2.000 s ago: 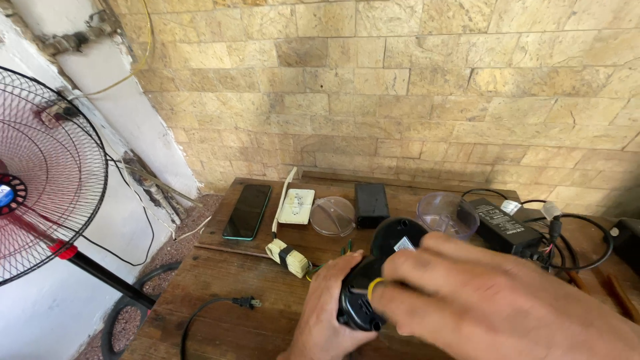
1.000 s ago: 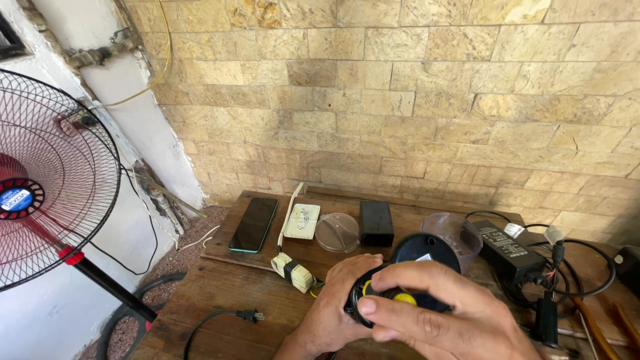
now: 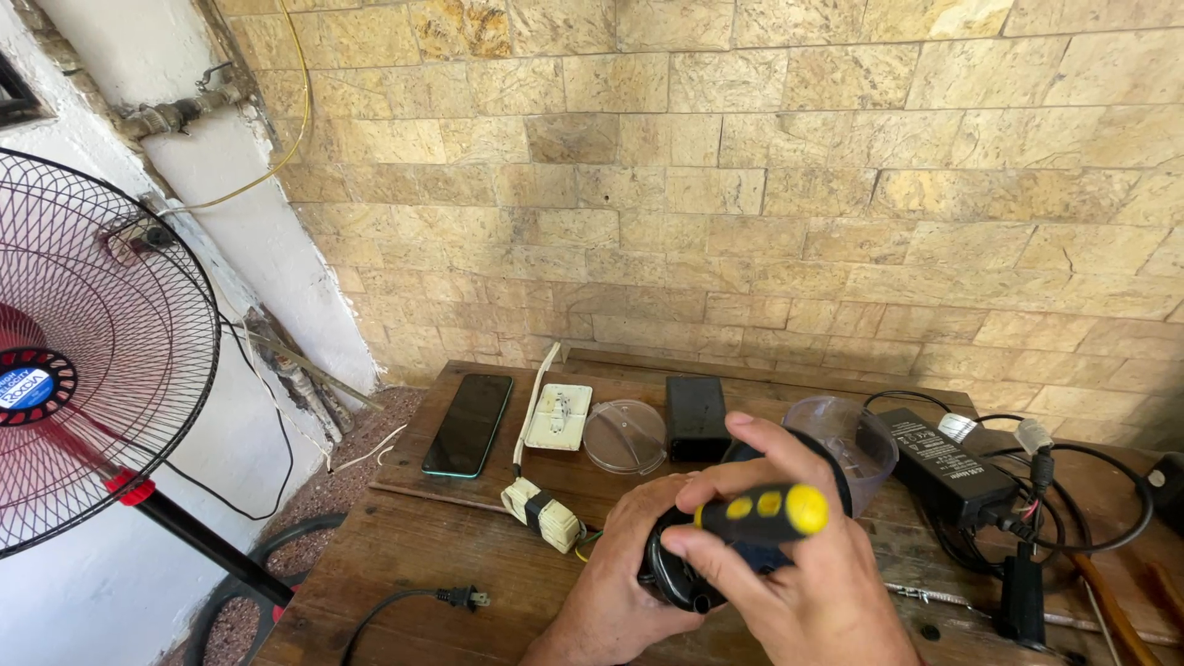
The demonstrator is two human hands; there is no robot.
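A black plastic appliance housing is gripped in my left hand over the front part of the wooden table. Between the thumb and fingers of my right hand is a screwdriver with a black and yellow handle. Its handle end points right, and its tip is hidden at the housing. A round black part shows behind my right fingers. Just left of my left hand lies a cream connector block wrapped in black tape, with thin green and yellow wires beside it.
Along the wooden table are a smartphone, a white plate, a clear round lid, a black box, a clear cup and a power adapter with cables. A plug lies in front; a fan stands left.
My right hand has tilted, and the screwdriver's handle now shows along its length instead of mostly hidden by the fingers. My left hand still holds the housing.
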